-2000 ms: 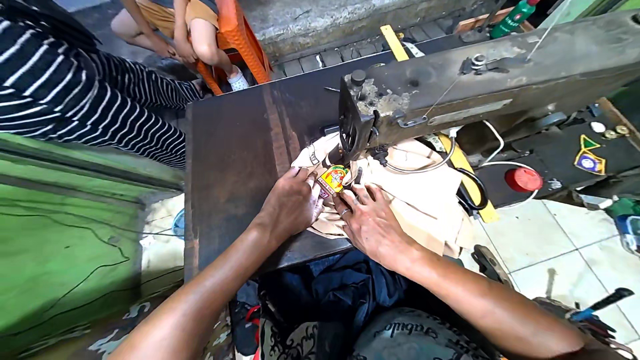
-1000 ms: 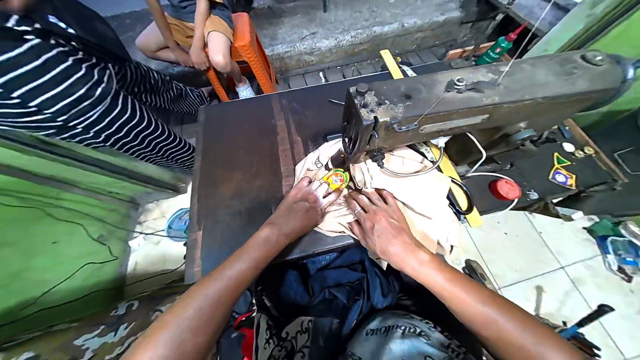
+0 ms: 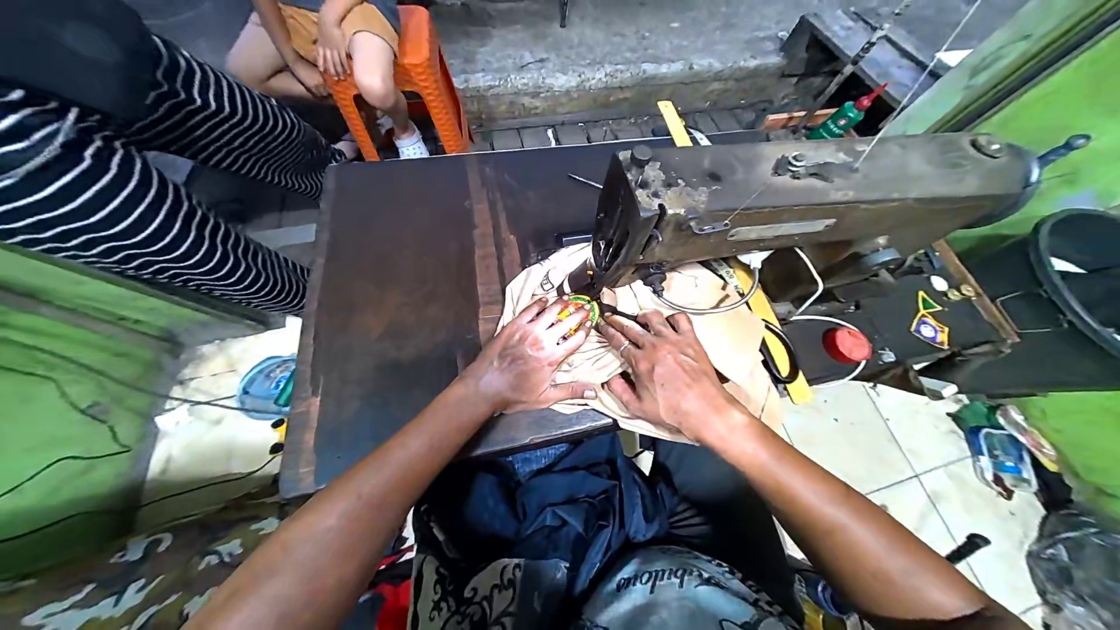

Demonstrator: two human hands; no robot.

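Observation:
A sewing machine [image 3: 787, 197] stands on a dark wooden table [image 3: 394, 262]. Under its needle end lies beige cloth [image 3: 735, 337], bunched in folds toward the table's front edge. A colourful embroidered patch [image 3: 579, 317] rests on the cloth beside the needle area. My left hand [image 3: 534, 354] lies flat, its fingers spread over the patch and partly covering it. On the right of the patch, my right hand [image 3: 661, 367], with a ring on one finger, presses on the cloth, fingers slightly apart. The needle tip and presser foot are too dark to make out.
Black-handled scissors [image 3: 779, 352] and a yellow ruler [image 3: 792, 381] lie right of the cloth. Farther right are a red round object [image 3: 846, 345] and another patch [image 3: 929, 330]. A person in striped trousers [image 3: 131, 192] stands at the left; another sits on an orange stool [image 3: 429, 87].
My left hand has moved from the patch's left side onto it, covering more of it. The patch has turned from its slanted position two seconds ago. My right hand stays on the cloth.

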